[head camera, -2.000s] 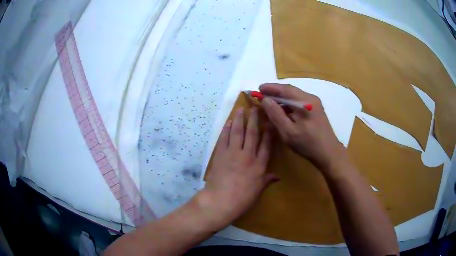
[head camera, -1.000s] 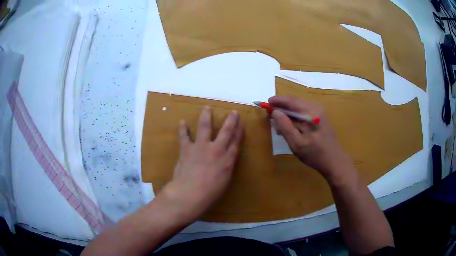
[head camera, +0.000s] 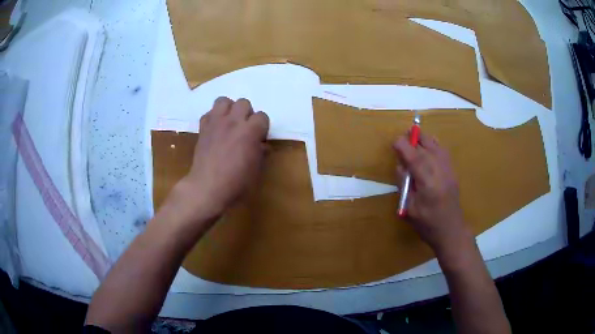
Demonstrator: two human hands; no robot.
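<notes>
The near tan card template [head camera: 352, 241] lies flat on a white sheet [head camera: 261, 98], with a wedge-shaped opening between its left part and its upper right part. My left hand [head camera: 231, 147] rests over the template's upper left edge with fingers curled; its fingertips are hidden, so I cannot tell whether it grips the edge. My right hand [head camera: 427, 179] holds a marking pen [head camera: 413, 136] with a red end, its tip at the template's upper edge. Thin drawn lines show on the white sheet beside the template.
A second large tan template [head camera: 352, 39] lies beyond the near one. A pink-gridded clear ruler [head camera: 55, 196] lies at the left on folded white material [head camera: 59, 78]. A black bar [head camera: 571, 215] and long dark shears [head camera: 582, 98] lie at the right edge.
The view has shifted left to right over the templates. My right hand has moved right along the near template with the pen. My left hand has gone from flat to curled, and the wedge opening shows wider.
</notes>
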